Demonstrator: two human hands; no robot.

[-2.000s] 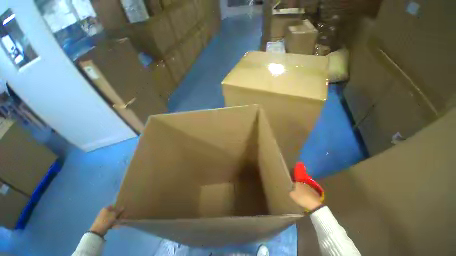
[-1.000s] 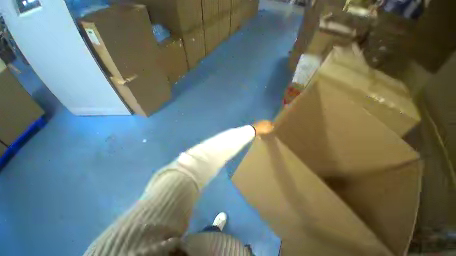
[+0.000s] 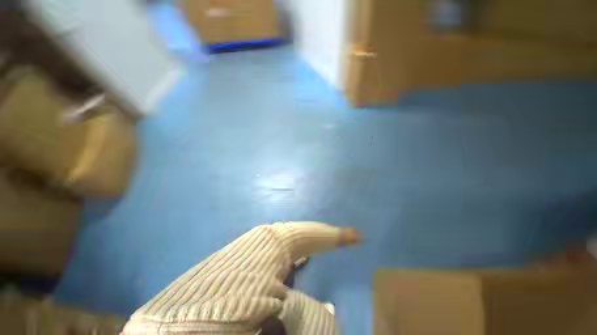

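A brown cardboard box [image 3: 429, 302] is cut off by the lower right edge of the view. My left hand [image 3: 350, 236] is small and blurred at the end of a cream ribbed sleeve, left of and above the box, with a gap of blue floor between them. Its fingers cannot be made out. My right hand cannot be made out; only a small pinkish blur shows at the right edge above the box. No tape dispenser can be seen.
Blurred brown packages [image 3: 101, 154] stand at the left. A white door or panel [image 3: 111, 49] is at the upper left. A carton [image 3: 235, 19] sits on a blue base at the top. More cartons [image 3: 419, 62] stand at the upper right. A shoe tip shows at the bottom.
The view has swung to the left. The open box has moved towards the lower right edge, and my left hand has come off its rim. My right hand with the red dispenser has left clear view.
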